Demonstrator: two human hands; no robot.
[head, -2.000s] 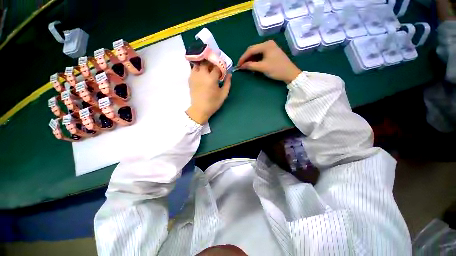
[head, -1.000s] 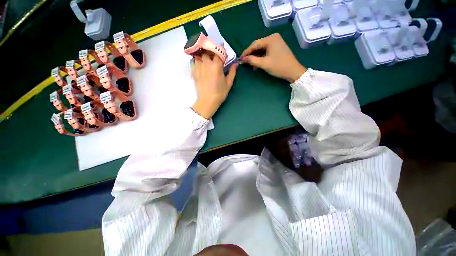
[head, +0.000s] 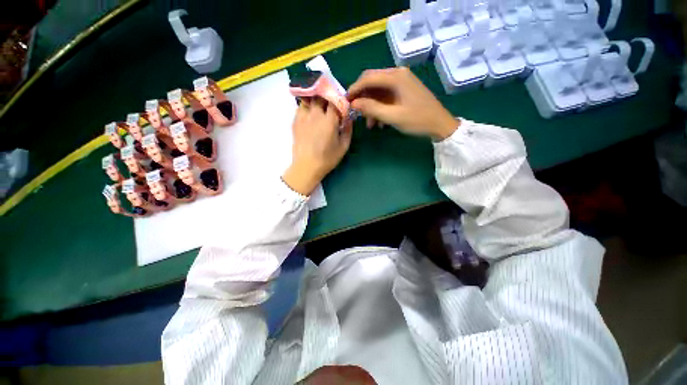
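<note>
A pink smartwatch point(head: 324, 89) with a dark screen is held at the white sheet's right edge, its screen end pointing left. My left hand point(head: 318, 139) is closed around it from below. A white display stand point(head: 319, 66) shows just behind the watch, its arm up; its base is mostly hidden. My right hand point(head: 392, 99) has its fingertips at the strap's right end, touching or nearly touching my left fingers. A tiny piece seems to be at these fingertips, too small to name.
Pink watches point(head: 184, 138) with white tags stand in rows on the white sheet point(head: 252, 165) at the left. White stands point(head: 459, 64) stand in rows at the back right. One stand point(head: 203, 50) sits beyond the yellow stripe point(head: 316, 50). Another white object point(head: 13, 169) is at the far left.
My right hand has moved left, onto the strap end beside my left fingers. The lone stand beyond the stripe has moved right relative to the watch rows. The camera view has shifted slightly.
</note>
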